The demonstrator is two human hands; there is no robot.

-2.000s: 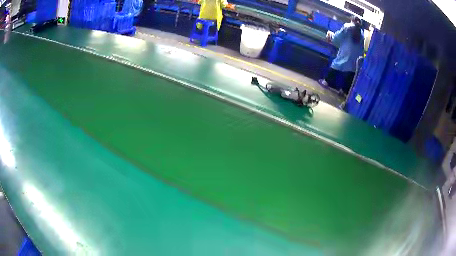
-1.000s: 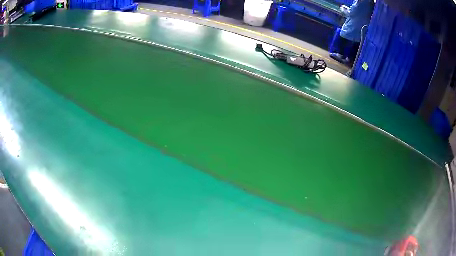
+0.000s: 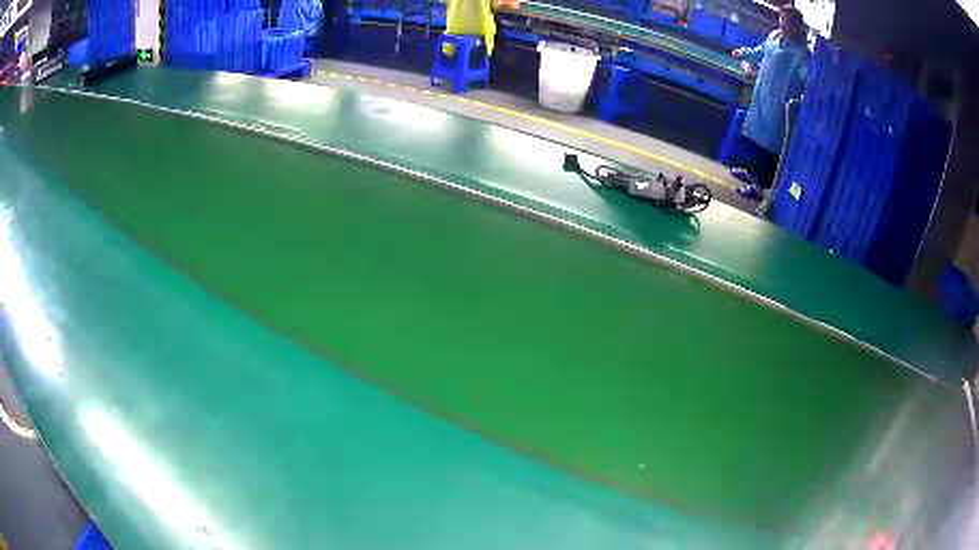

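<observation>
Neither of my hands is in the picture. Nearest in front of me is the smooth blue-green near ledge point(image 3: 247, 419), with bright light reflections at its left. Beyond it runs the darker green conveyor belt point(image 3: 451, 301). A thin pale side rail point(image 3: 515, 208) separates the belt from the far ledge point(image 3: 472, 145). A black-grey adapter or cable assembly point(image 3: 649, 188) with looped black leads lies on the far ledge. A small blurred red spot point(image 3: 882, 539) shows at the lower right edge; I cannot tell what it is.
A blue piece point(image 3: 91, 537) shows at the bottom left beside the near edge. Across the aisle are a white bin point(image 3: 566, 77), a blue stool point(image 3: 461, 61) and a person in blue point(image 3: 775, 91). Tall blue crates point(image 3: 859, 161) stand at the right. A dark item point(image 3: 107, 69) lies far left.
Since a second ago, the view has tilted up, so the far ledge and aisle sit lower in the picture. The red thing at lower right is now mostly out of view. The adapter lies unmoved.
</observation>
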